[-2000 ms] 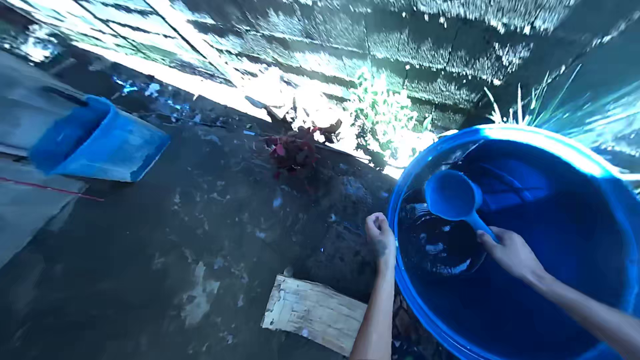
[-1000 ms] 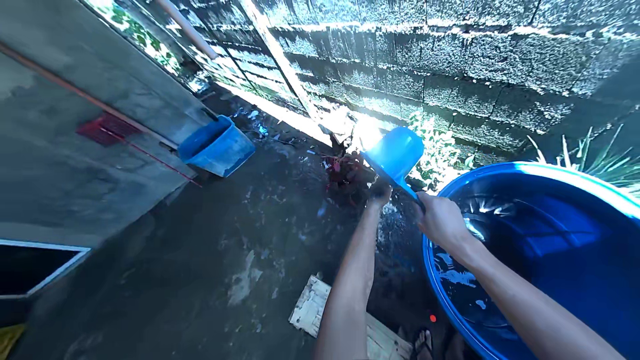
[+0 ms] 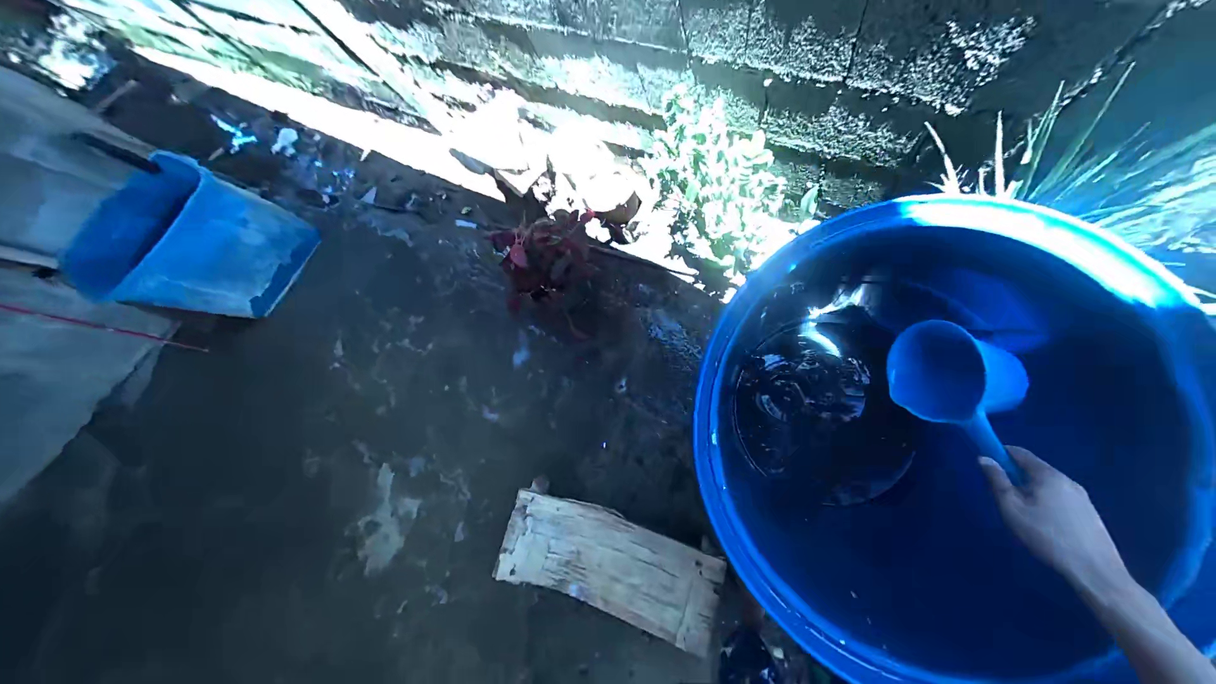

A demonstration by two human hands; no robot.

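Note:
A large round blue plastic drum (image 3: 717, 475) fills the right side of the head view, with rippling dark water (image 3: 807, 408) inside it. My right hand (image 3: 1054, 508) grips the handle of a blue plastic dipper (image 3: 936, 370), whose round cup is over the inside of the drum, to the right of the ripples. Whether the dipper touches the water I cannot tell. My left hand is out of view.
A blue bucket (image 3: 223, 247) lies tilted at the left by a concrete slab. A worn wooden board (image 3: 613, 570) lies on the wet ground beside the drum. A red-leaved plant (image 3: 546, 252) and a green plant (image 3: 722, 180) grow along the block wall (image 3: 807, 57).
My right hand and the dipper have moved from beside the plants back over the drum. My left hand, near the dipper one second ago, has left the view. The view has shifted.

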